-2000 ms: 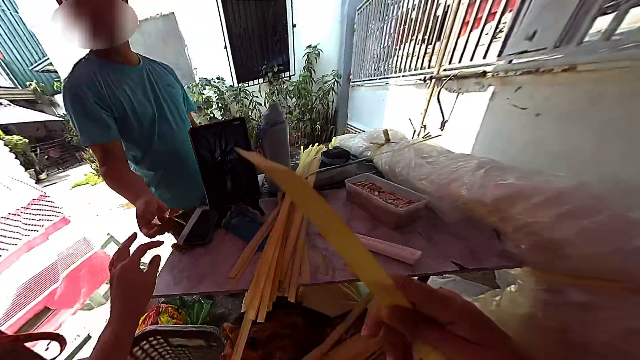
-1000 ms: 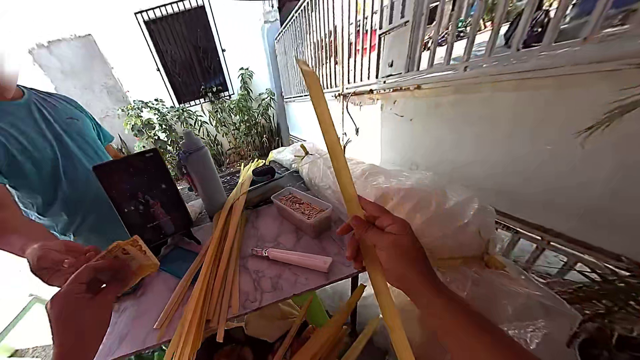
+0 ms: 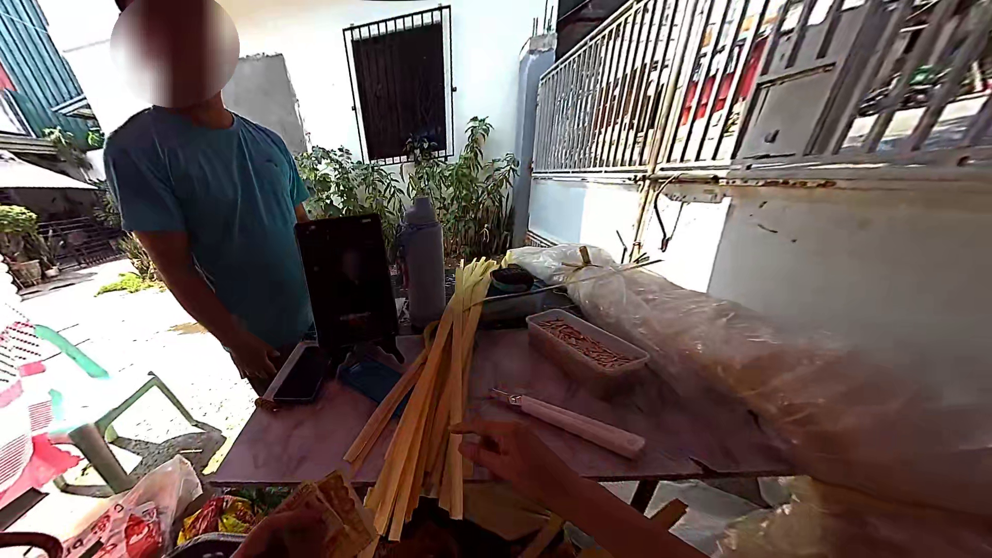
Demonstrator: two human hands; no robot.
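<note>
Long, flat yellow-brown plant strips [image 3: 426, 403] lie in a bundle over the table's near edge. My right hand [image 3: 508, 457] is at the bundle's right side, fingertips by the strips; whether it grips one is unclear. At the lower left my left hand [image 3: 291, 531], dim and partly cut off, holds folded paper banknotes [image 3: 333, 508]. A white-handled tool [image 3: 577, 425] with a metal tip lies right of the strips. Behind it stands a plastic tub [image 3: 587, 349] of small reddish-brown pieces.
A tablet [image 3: 346, 283], a grey bottle [image 3: 424, 263] and a phone [image 3: 301, 376] are on the marble-patterned table [image 3: 271, 449]. A person in a teal shirt [image 3: 225, 217] stands at the left. Large plastic-wrapped bundles [image 3: 721, 349] lie along the right wall.
The single strip my right hand held up is no longer raised, and that hand is now lower, at the bundle. My left hand has moved down with the banknotes, away from the other person's hand.
</note>
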